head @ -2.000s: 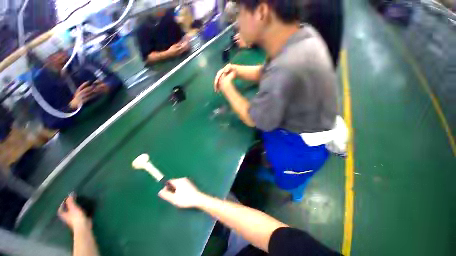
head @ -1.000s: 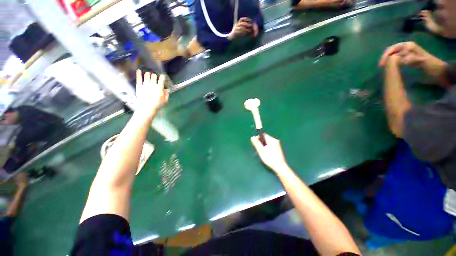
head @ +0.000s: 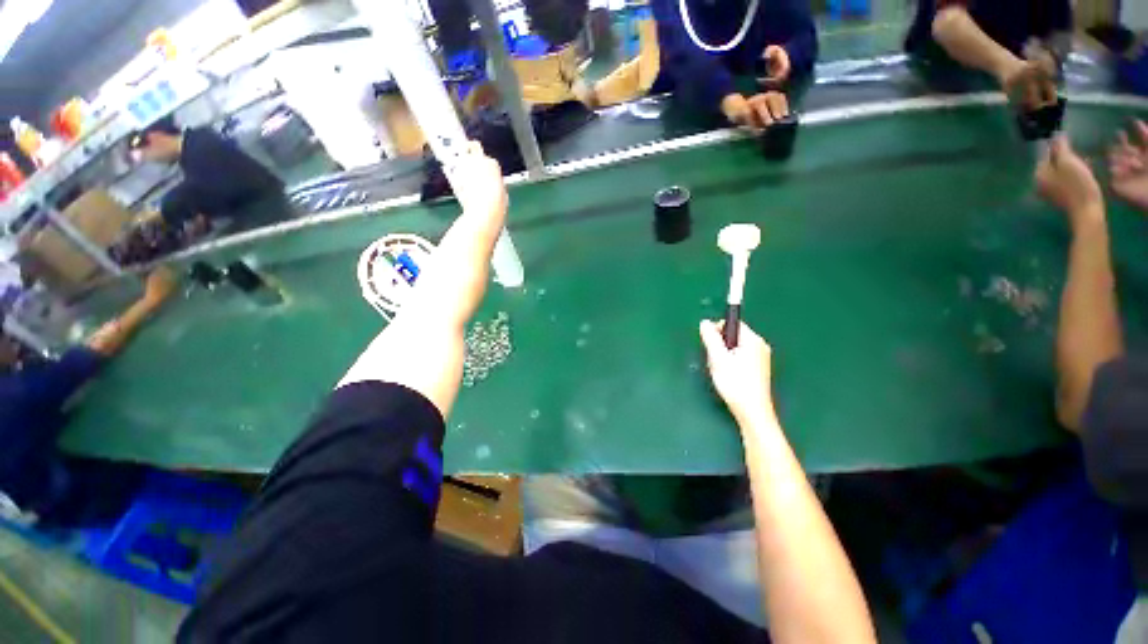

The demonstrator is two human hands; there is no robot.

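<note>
My right hand [head: 740, 357] is closed around the black grip of a mallet [head: 738, 258], its cream head pointing away from me over the green tabletop. My left hand [head: 478, 189] is raised in front of the white post [head: 422, 78]; whether it touches the post or holds anything is unclear. A black housing [head: 674, 216] stands upright on the table, beyond and left of the mallet head. A pile of tiny shiny rings [head: 486, 349] lies beside my left forearm. A white round housing [head: 375, 276] with a blue item [head: 405, 266] inside is partly hidden by that forearm.
A metal rail [head: 585, 159] runs along the table's far side. Across it, one person's hand touches a dark housing [head: 778, 136]. At the right, hands meet around another dark part [head: 1040, 120], near scattered rings [head: 1017, 297]. At far left, a person's arm reaches toward dark parts [head: 239, 276].
The view has swung left. My left hand, earlier low over the table, is now up by the post. The mallet stays in my right hand. A neighbour's hands at right have moved up to a dark part.
</note>
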